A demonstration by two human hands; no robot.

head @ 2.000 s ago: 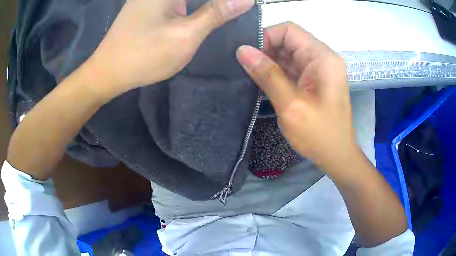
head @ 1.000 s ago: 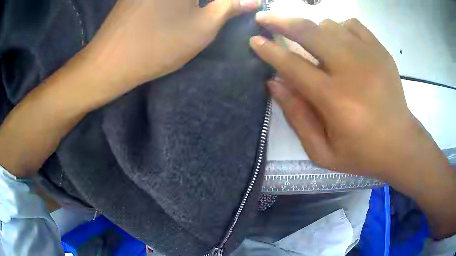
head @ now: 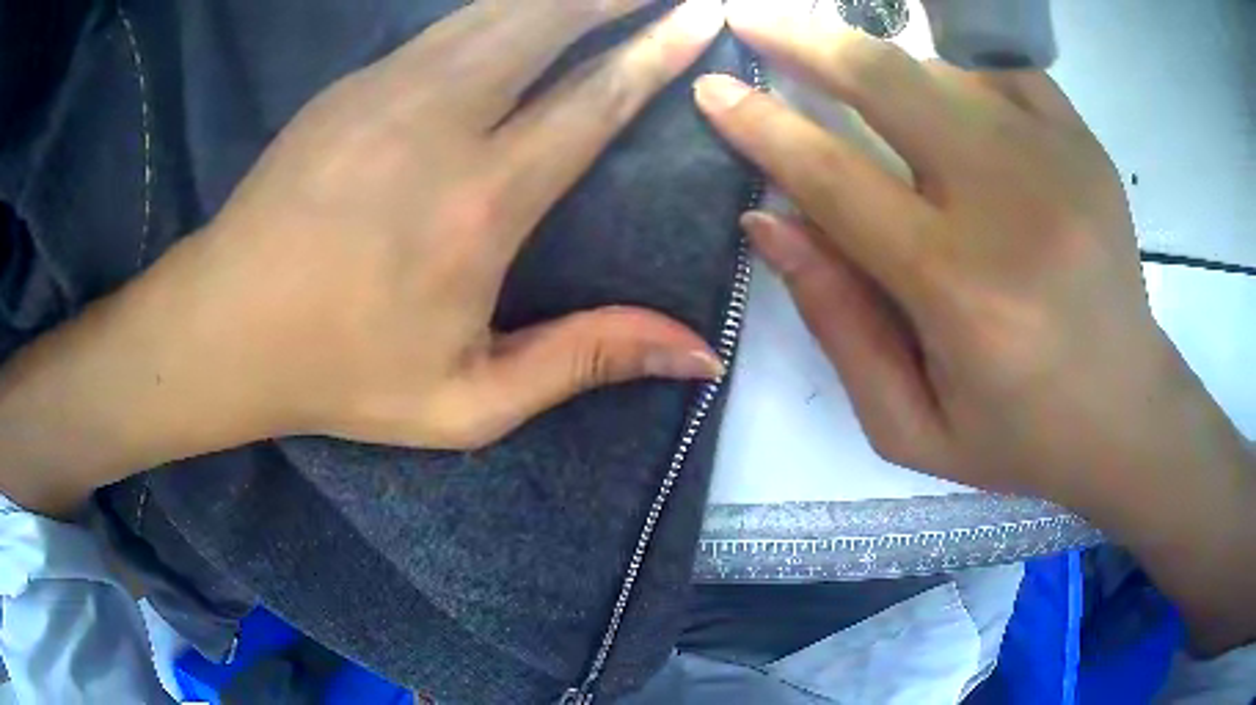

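Observation:
The dark grey knit garment lies over the machine bed and hangs past its front edge. Its silvery metal zip runs in a slight curve from top centre down to the bottom edge, with a small metal piece at the lower end. My left hand lies spread flat on the cloth, thumb tip at the zip teeth, fingertips near the top edge. My right hand has its thumb and fingertips on the zip edge near the top, fingers apart. The needle area is cut off or hidden.
The white machine bed is on the right, with a grey measuring tape along its curved front edge. A grey cylindrical fitting hangs at top right beside a round metal part. Blue bins are below.
The garment has moved up onto the bed and the measuring tape now sits lower in view. My left hand has spread flat, its thumb down on the zip. My right hand has moved to the upper zip edge.

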